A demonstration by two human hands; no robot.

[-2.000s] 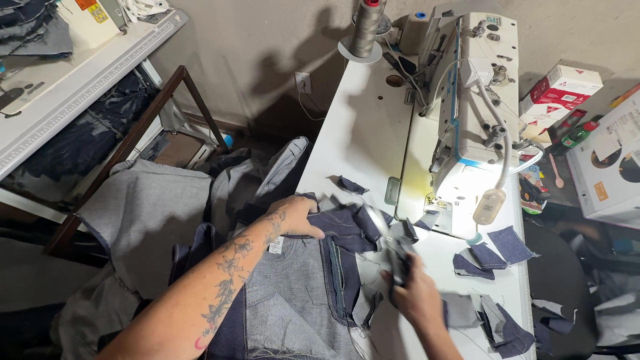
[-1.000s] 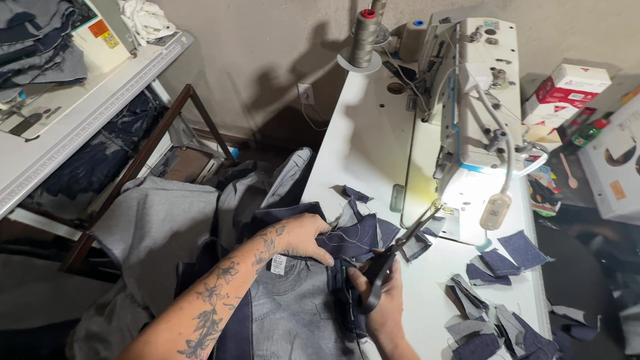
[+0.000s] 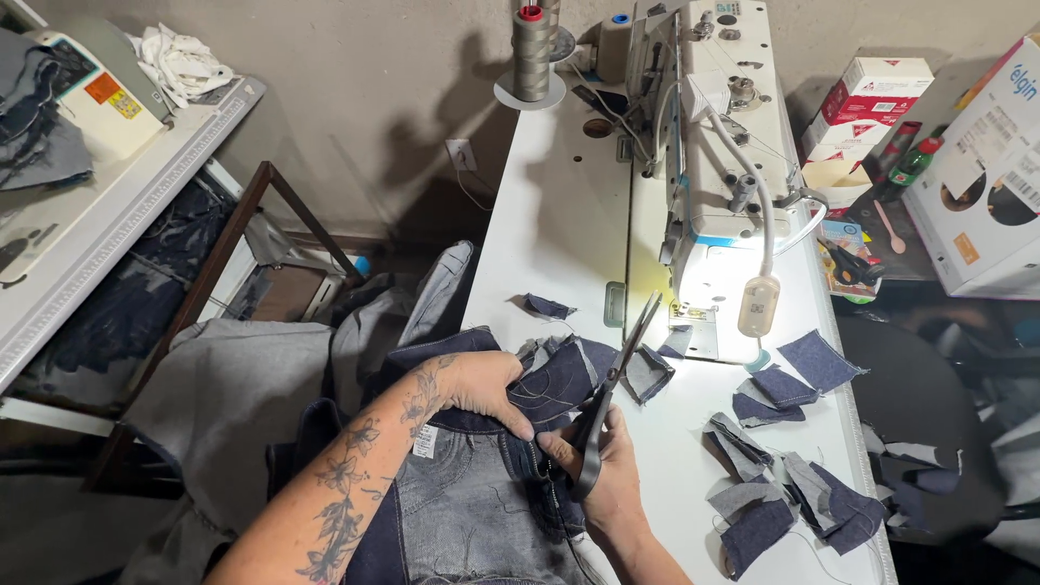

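My left hand (image 3: 486, 392) grips the waistband of a dark denim garment (image 3: 463, 504), turned to show its grey inner face and a small white label. My right hand (image 3: 605, 467) holds black-handled scissors (image 3: 608, 382), blades pointing up and away toward the sewing machine. Its thumb and fingertips also touch the denim beside the zipper (image 3: 543, 459), close to my left thumb. Loose threads lie over the dark denim between the hands. The scissor blades look nearly closed together.
An industrial sewing machine (image 3: 723, 162) with its lamp lit stands on the white table (image 3: 552, 203). Denim scraps (image 3: 772, 520) lie at the right; a thread cone (image 3: 530, 61) stands behind. Cartons (image 3: 869, 106), a bottle (image 3: 914, 162) and a large box (image 3: 983, 171) are at far right.
The scissors were blurred in motion two seconds ago, away from my left hand. My right hand has since come in beside my left hand at the zipper. The view has shifted somewhat.
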